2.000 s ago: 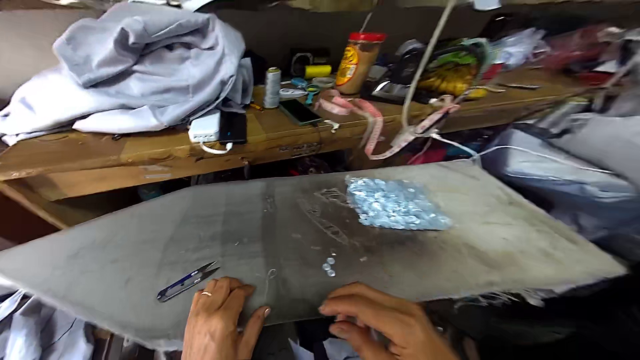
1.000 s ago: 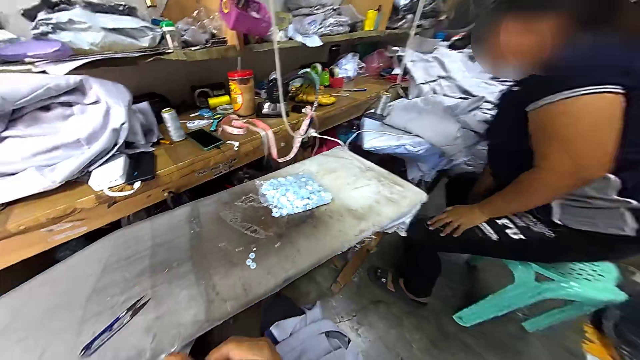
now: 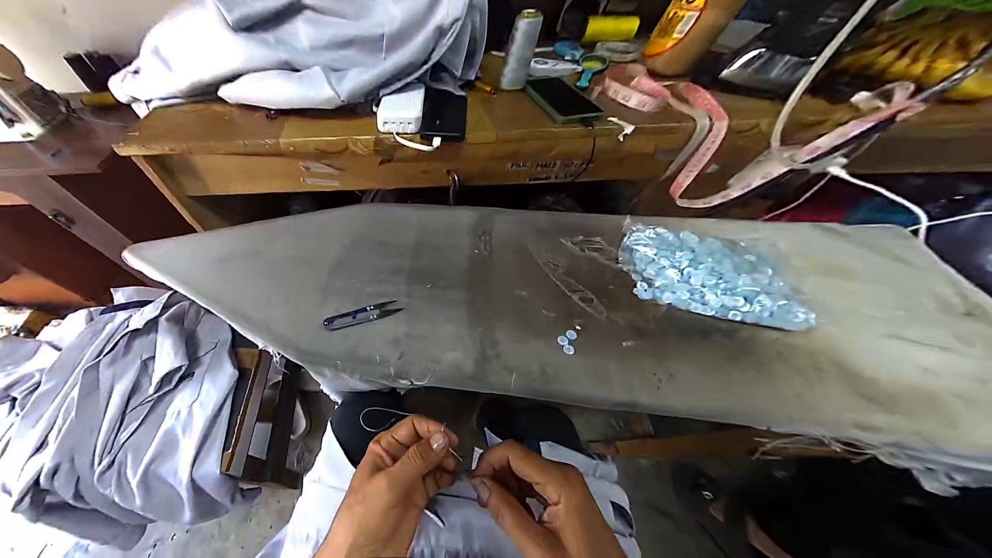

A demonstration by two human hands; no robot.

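Note:
At the bottom centre my left hand (image 3: 403, 473) pinches a light thread (image 3: 381, 411), whose loop hangs to its left; a thin needle-like tip shows at the fingers. My right hand (image 3: 535, 492) has thumb and forefinger together beside it, over light grey cloth (image 3: 473, 523) on the lap. What sits between those right fingertips is too small to tell. Above the hands, on the grey padded board, thread snips (image 3: 363, 315) lie at left. Several loose pale-blue buttons (image 3: 568, 341) lie at mid-board, and a clear plastic bag of blue buttons (image 3: 713, 279) rests right of them.
Behind the padded board (image 3: 325, 256) stands a wooden table (image 3: 294, 132) with grey cloth (image 3: 310, 54), a white charger (image 3: 401, 110), a phone (image 3: 563, 100), a thread cone (image 3: 521, 50) and a pink measuring tape (image 3: 701, 139). Grey garments (image 3: 139, 411) hang at left. A white cable crosses at right.
The view has swung right to a seated person and back to the board. Both hands, over the board's near edge two seconds ago, are now together over the lap cloth.

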